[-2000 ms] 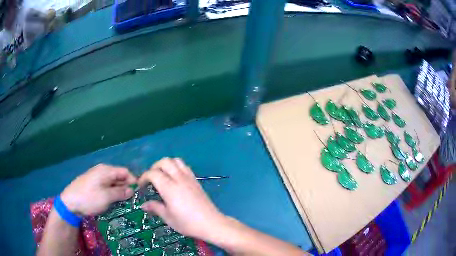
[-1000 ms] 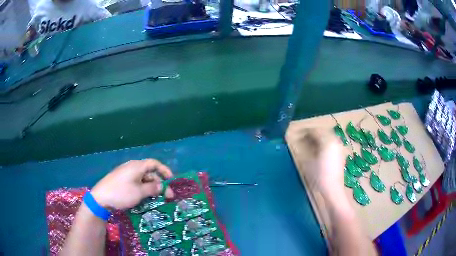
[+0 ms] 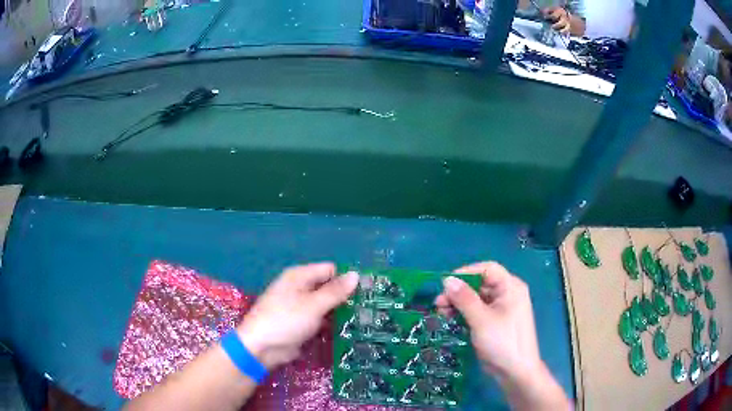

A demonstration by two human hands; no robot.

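Note:
A green PCB panel (image 3: 401,341) with rows of boards lies or is held just above the bench mat, partly over red bubble bag. One board position at its upper right is an empty gap. My left hand (image 3: 298,309), with a blue wrist strap (image 3: 243,357), grips the panel's upper left corner between thumb and fingers. My right hand (image 3: 499,321) grips its upper right corner, thumb on top. A red-pink bubble bag (image 3: 180,333) lies to the left.
A cardboard sheet (image 3: 590,321) at the right carries many loose green circuit boards (image 3: 587,250). A green post (image 3: 610,144) rises at the bench's back right. Beyond runs the conveyor (image 3: 321,172) with a coiled cable (image 3: 189,104) and black housings (image 3: 681,190). Another person's hand (image 3: 564,21) shows at the top.
My right hand has come back from the cardboard to the panel. A board now lies at the cardboard's near left corner. The view has swung left, and the screwdriver shaft no longer shows.

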